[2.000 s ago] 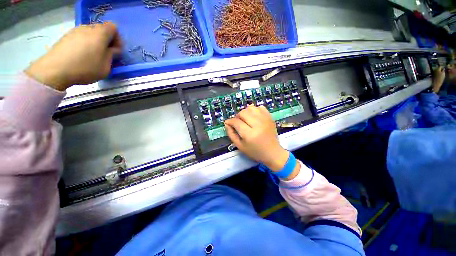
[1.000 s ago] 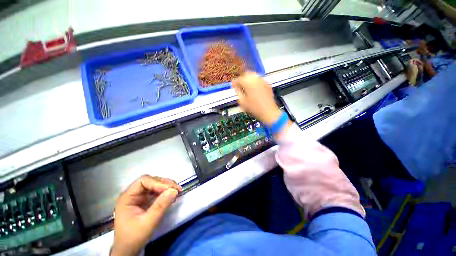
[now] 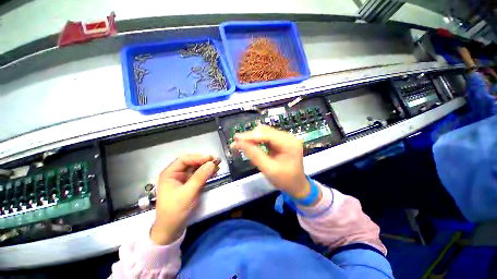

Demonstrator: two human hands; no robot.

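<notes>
My left hand [image 3: 182, 190] is over the near rail, left of the middle black pallet [image 3: 231, 152]. Its thumb and forefinger are pinched on a small dark leaded component [image 3: 217, 161], mostly hidden by the fingers. My right hand [image 3: 278, 158], with a blue wrist band, is over the left part of the green PCB panel [image 3: 316, 134] and hides much of it. Its fingertips are close together at the panel's left end; whether they hold a part is too small to tell. Small upright parts stand in rows on the panel.
Behind the line are a blue bin of grey leaded components [image 3: 163, 103] and a blue bin of orange ones [image 3: 302, 57]. A red holder [image 3: 87, 31] is at the far left. Other pallets lie left [image 3: 98, 201] and right [image 3: 400, 101]. The metal rail [image 3: 240, 190] runs in front. People work at right.
My right hand has come back from beside the orange bin to over the panel. My left hand, earlier over the grey bin, has moved near the pallet. The view has shifted.
</notes>
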